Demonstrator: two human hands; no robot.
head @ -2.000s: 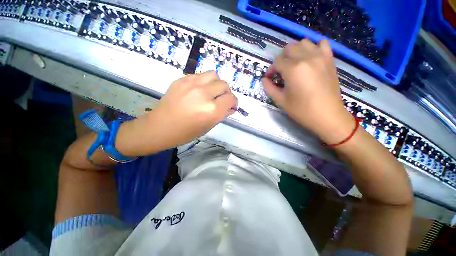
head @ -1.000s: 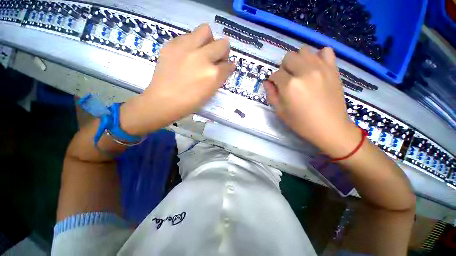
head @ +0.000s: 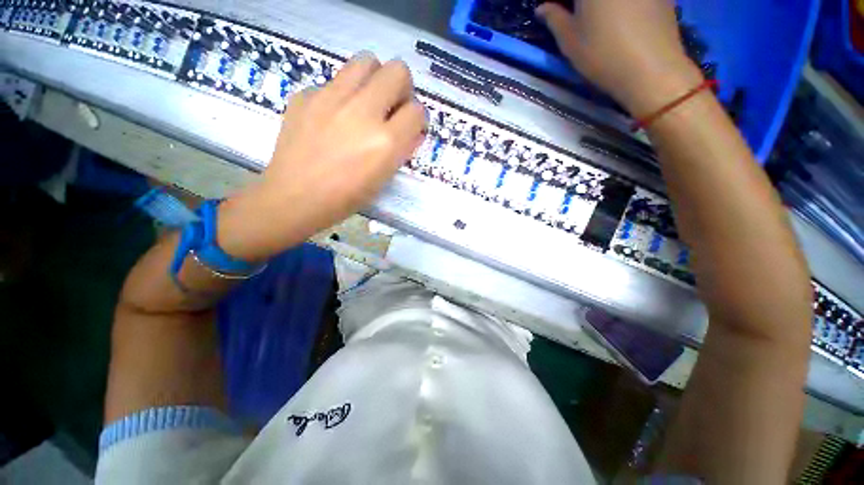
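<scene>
Circuit board panels (head: 502, 175) with blue, silvery and black parts lie in a row along the rail. My left hand (head: 351, 137) is over the panel at centre left, fingers bent down; its fingertips are hidden, so I cannot tell whether it holds a part. My right hand (head: 621, 38) is at the top, over the blue parts bin (head: 758, 71), its thumb and fingers at the loose black parts (head: 516, 14). What it holds cannot be told. A stray black part (head: 459, 224) lies on the near rail.
Black component rows (head: 464, 81) lie between bin and boards. A black divider (head: 608, 213) separates two panels. Clear tubes (head: 824, 204) lie at the right beyond the rail. A dark flat object (head: 633, 343) sits at the rail's near edge.
My right hand has moved from the boards up to the bin. My left hand moved from the near rail onto the boards, then slightly left. The divider between panels now shows at right of centre.
</scene>
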